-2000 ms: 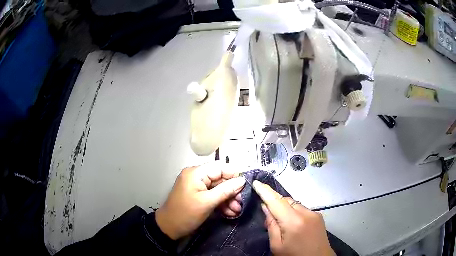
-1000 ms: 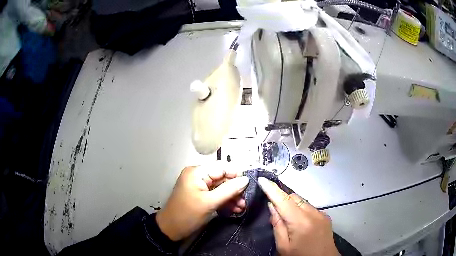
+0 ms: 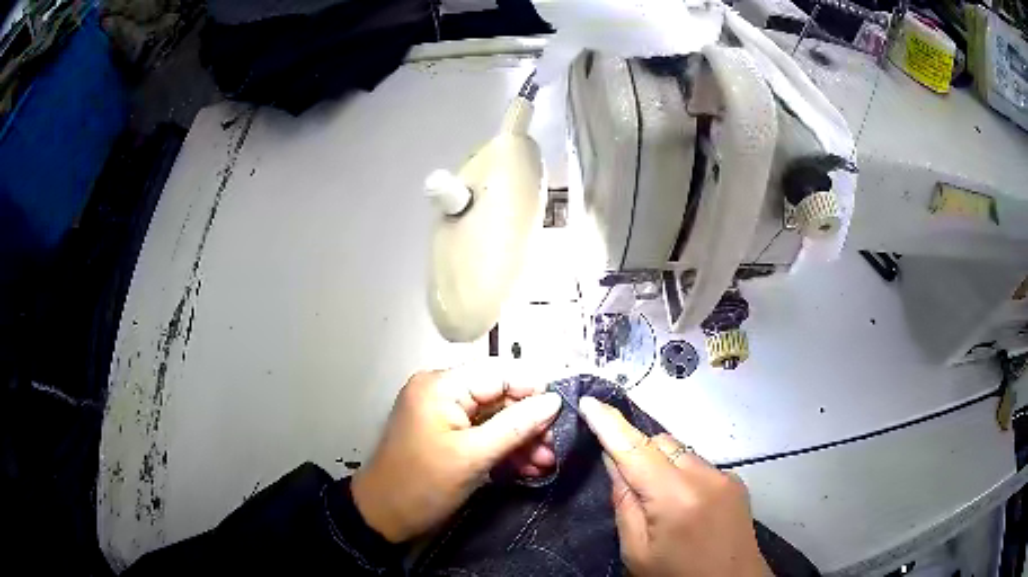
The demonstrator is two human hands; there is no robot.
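Note:
A dark denim garment piece with pale stitch lines hangs over the table's front edge, its top at the front of the needle area. My left hand pinches the denim's folded edge between thumb and fingers. My right hand, with a ring on one finger, holds the same edge from the right, its fingertips close to my left thumb. The round needle plate lies just beyond the fingertips. Bright glare hides detail around the foot and needle.
The machine head stands above the needle plate. A cream paddle-shaped part hangs left of it. Dark cloth lies at the back left. A bottle with a yellow label stands at the back right. A small dark disc sits in the bed.
The camera view has shifted slightly. Both hands keep their pinch on the denim edge; the right fingertips have moved a little. A figure at the upper left one second ago is out of view now.

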